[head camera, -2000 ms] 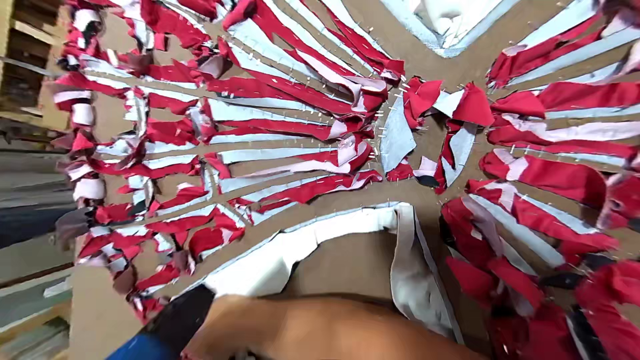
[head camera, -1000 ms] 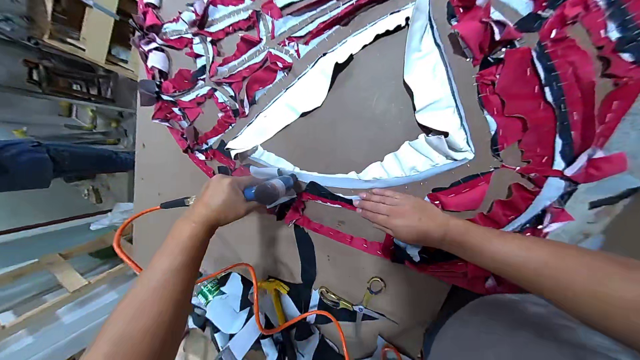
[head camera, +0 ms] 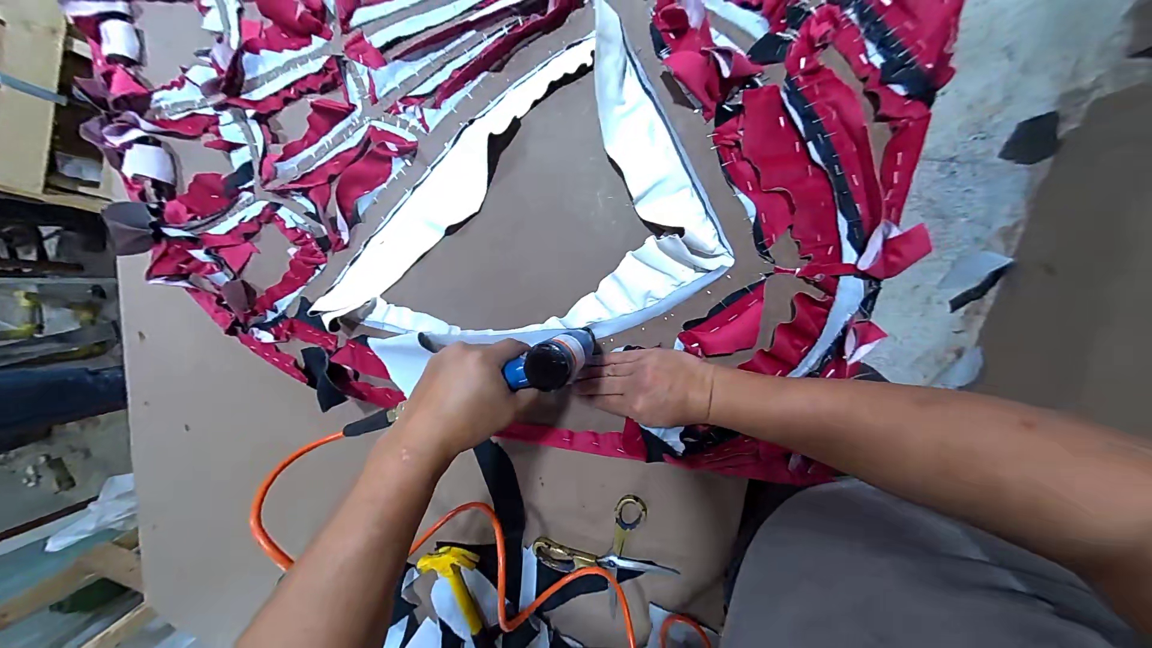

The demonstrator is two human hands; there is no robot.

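My left hand (head camera: 463, 387) grips a blue and black pneumatic stapler (head camera: 551, 360) with an orange air hose (head camera: 261, 504). The tool's head rests at the lower edge of a white fabric strip (head camera: 648, 279) fixed around an opening-like area of the brown board (head camera: 549, 225). Flat beside the tool, my right hand (head camera: 652, 387) presses down with its fingertips near the tool's nose; what lies under them is hidden. Red, black and white fabric strips (head camera: 774, 171), held by many staples, surround the white one. A red strip (head camera: 576, 439) runs just below my hands.
Gold-handled scissors (head camera: 621, 549) lie near the board's front edge, with a yellow-handled tool (head camera: 459, 585) among fabric scraps (head camera: 423, 621) to their left. A black strip (head camera: 502, 490) hangs below the red one. Wooden frames (head camera: 90, 576) stand at the left.
Since one second ago, the stapler and my left hand have moved right along the white strip's lower edge, close to my right hand. The view has shifted a lot since two seconds ago.
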